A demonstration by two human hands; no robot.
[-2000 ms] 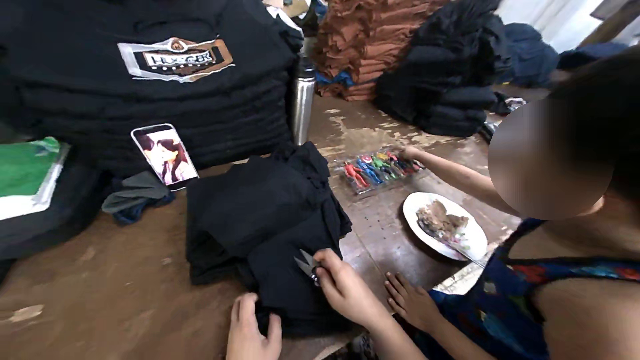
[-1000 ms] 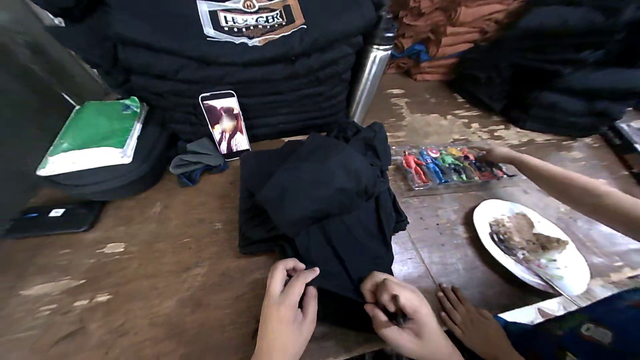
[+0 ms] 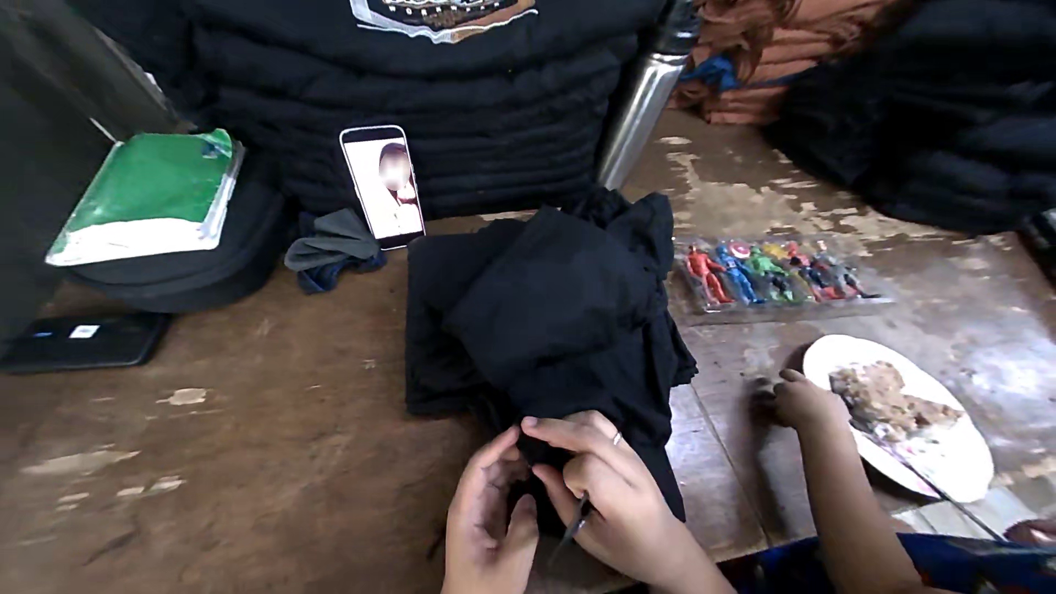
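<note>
Black folded cloth garments (image 3: 544, 305) lie in a loose pile on the wooden table. At the near edge of the pile, my left hand (image 3: 495, 511) pinches the black fabric between thumb and fingers. My right hand (image 3: 602, 487), with a ring on one finger, meets it there and grips the same fabric. Small dark metal snips (image 3: 573, 524) rest in the right palm, pointing down; their blades are partly hidden by the fingers.
A phone (image 3: 384, 186) leans on stacked black shirts (image 3: 462, 107). Nearby are grey cloth (image 3: 334, 239), a green packet (image 3: 148, 190), a dark device (image 3: 82, 342), a steel bottle (image 3: 643, 115), toy figures in a tray (image 3: 775, 276) and a plate of food (image 3: 899, 412). Another person's hand (image 3: 808, 400) touches the plate.
My hands have come together on the fabric; they were apart before. The snips, earlier held out with blades showing, now sit in my right palm. The other person's hand has left the toy tray.
</note>
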